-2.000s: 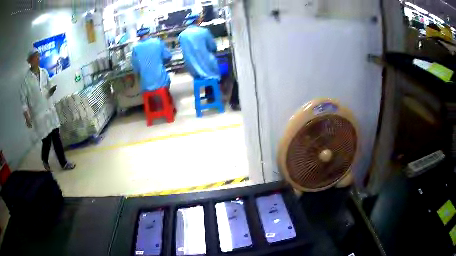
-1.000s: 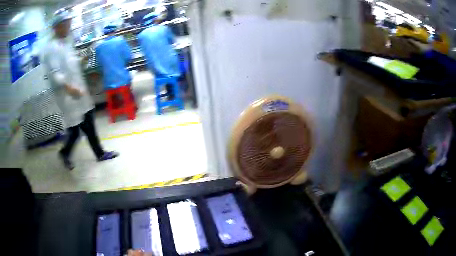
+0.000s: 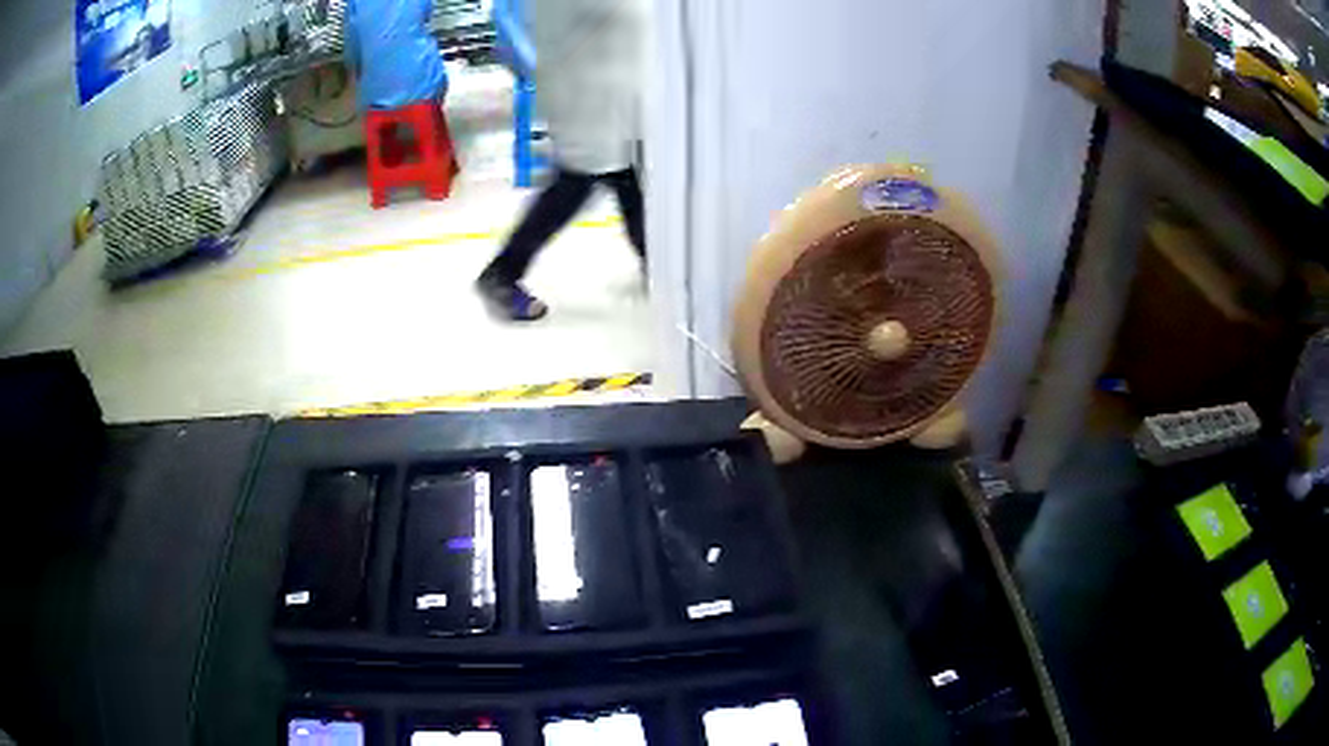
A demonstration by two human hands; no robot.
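A black four-slot phone tray lies on the bench in front of me, with several dark smartphones side by side. The far left phone and far right phone look black with small white labels. The second phone shows a small purple spot and a bright strip. The third phone has a wide white band on its left side. A nearer row of phones with lit screens is cut off by the bottom edge. Neither of my hands is in view.
A beige fan stands against the white pillar. A black block is at the left. Loose dark phones lie right of the tray. Lime cards and a pale power strip are at the right. A person walks beyond, near a red stool.
The view has tilted down and shows the nearer row of phones. The far row's outer screens went from lit to dark. Fingertips seen at the bottom edge are gone. The walking person has moved right.
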